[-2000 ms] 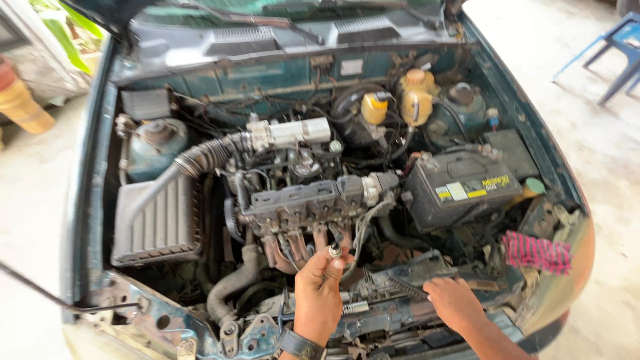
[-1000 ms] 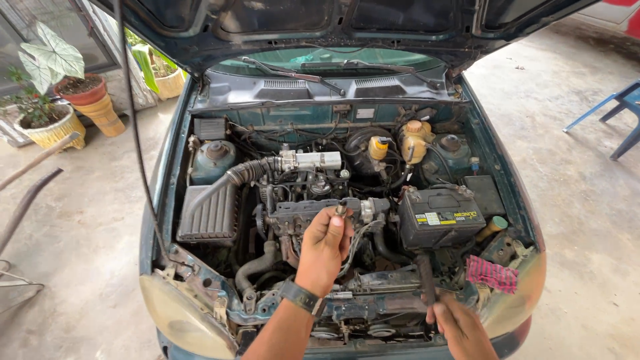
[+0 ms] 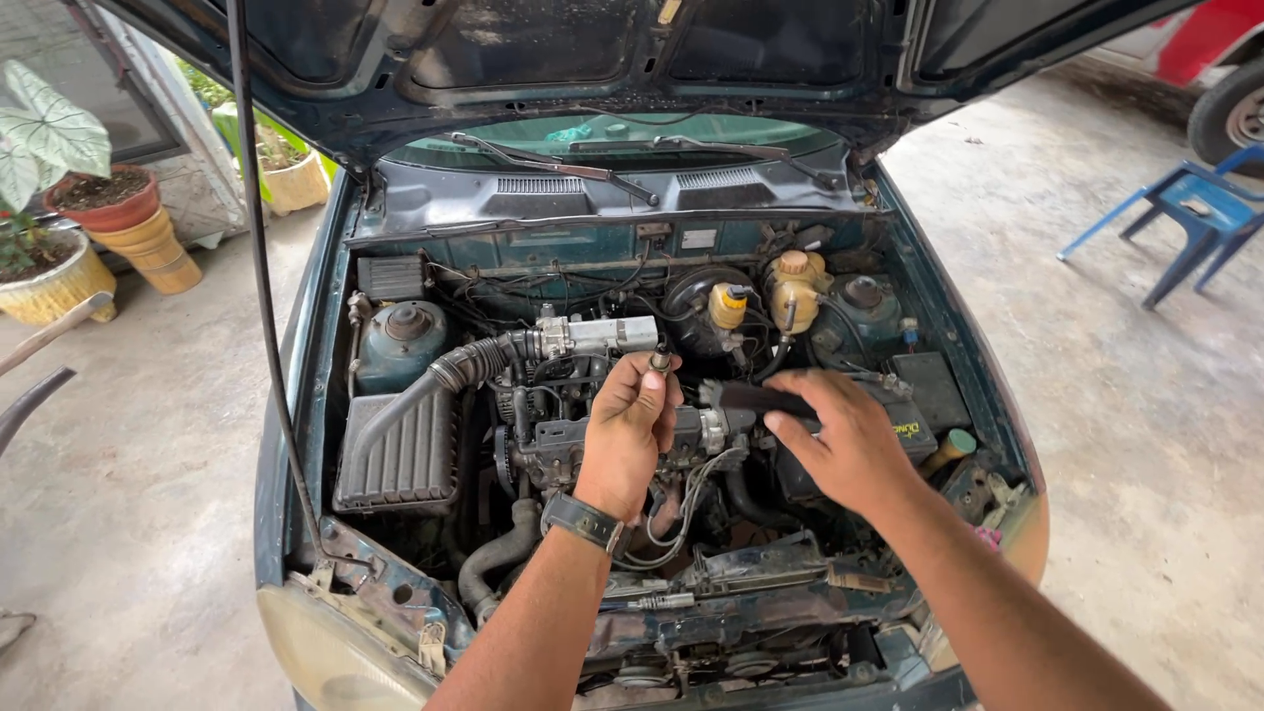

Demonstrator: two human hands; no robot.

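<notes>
My left hand [image 3: 632,415], with a dark watch band at its wrist, pinches a spark plug [image 3: 661,357] upright between thumb and fingers above the engine of a car. Its lower part is hidden by the fingers. In my right hand [image 3: 844,430] is a dark-handled brush [image 3: 770,399], held level with its greyish bristle end pointing toward the spark plug. A gap lies between the brush and the plug. Below both hands is the engine's valve cover [image 3: 563,434], with spark plug leads [image 3: 691,494] hanging at its front.
A prop rod [image 3: 259,247] stands left under the raised hood [image 3: 632,49]. The ribbed air filter box [image 3: 400,449] is left of the engine, the battery [image 3: 913,430] right. A metal socket-like tool [image 3: 662,600] lies on the front crossmember. A blue plastic chair [image 3: 1200,202] stands at right.
My right hand has lifted the brush from the front crossmember area to beside the spark plug. My left hand still holds the plug. The view has tilted up since the earliest frame.
</notes>
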